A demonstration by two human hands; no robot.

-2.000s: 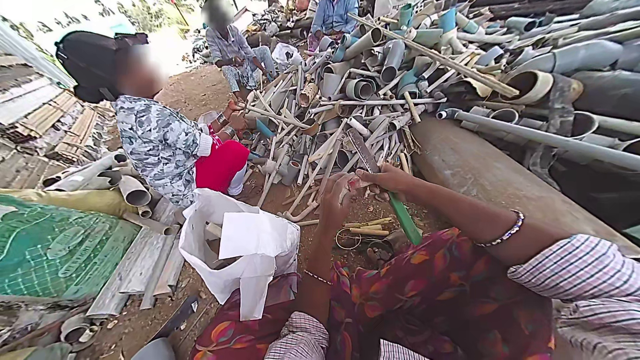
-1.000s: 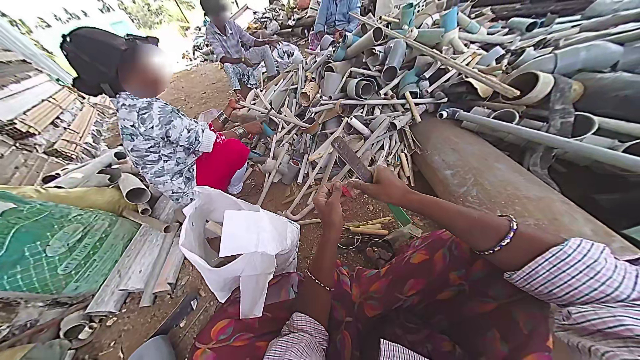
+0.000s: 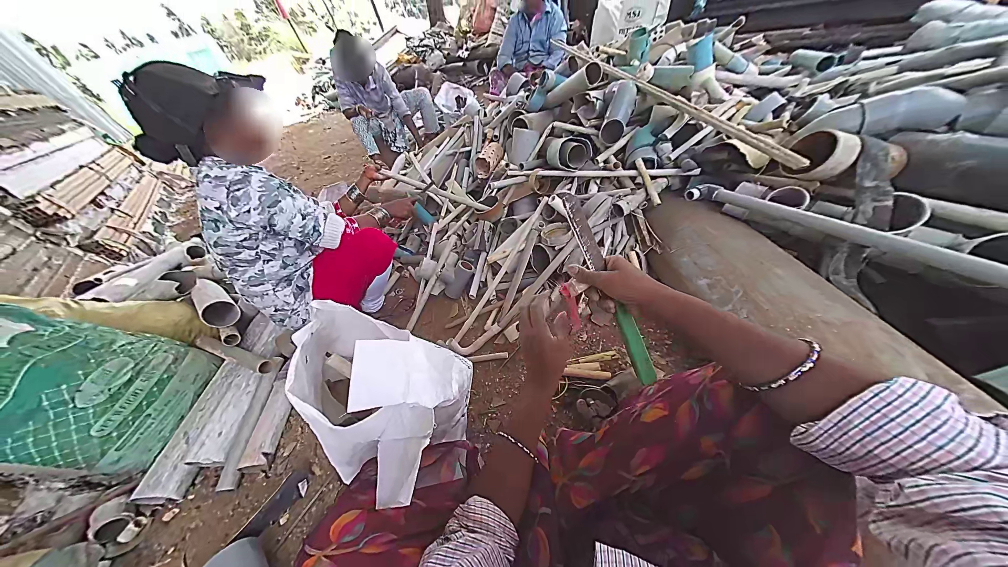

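My right hand (image 3: 618, 282) is closed around a long flat blade tool (image 3: 583, 232) with a green handle (image 3: 636, 346); the blade points up and away, and its exact kind is unclear. A small red piece (image 3: 570, 305) shows between my two hands. My left hand (image 3: 545, 335) is raised close to it, fingers partly bent; whether it grips anything cannot be told. Beyond both hands lies a heap of scrap plastic pipes (image 3: 520, 252). To the left of my left hand stands a white sack (image 3: 378, 394) with pieces inside.
A large pipe (image 3: 756, 283) lies along the right. At the left, a person (image 3: 252, 236) sits by the heap; two more people sit farther back. Green netted sacking (image 3: 87, 394) and grey pipe lengths (image 3: 209, 425) lie at left. Another dark blade (image 3: 272, 504) rests on the ground near the sack.
The blade in my right hand has changed its tilt between frames, and more of the green handle shows now than one second ago. My left hand has shifted slightly away from my right.
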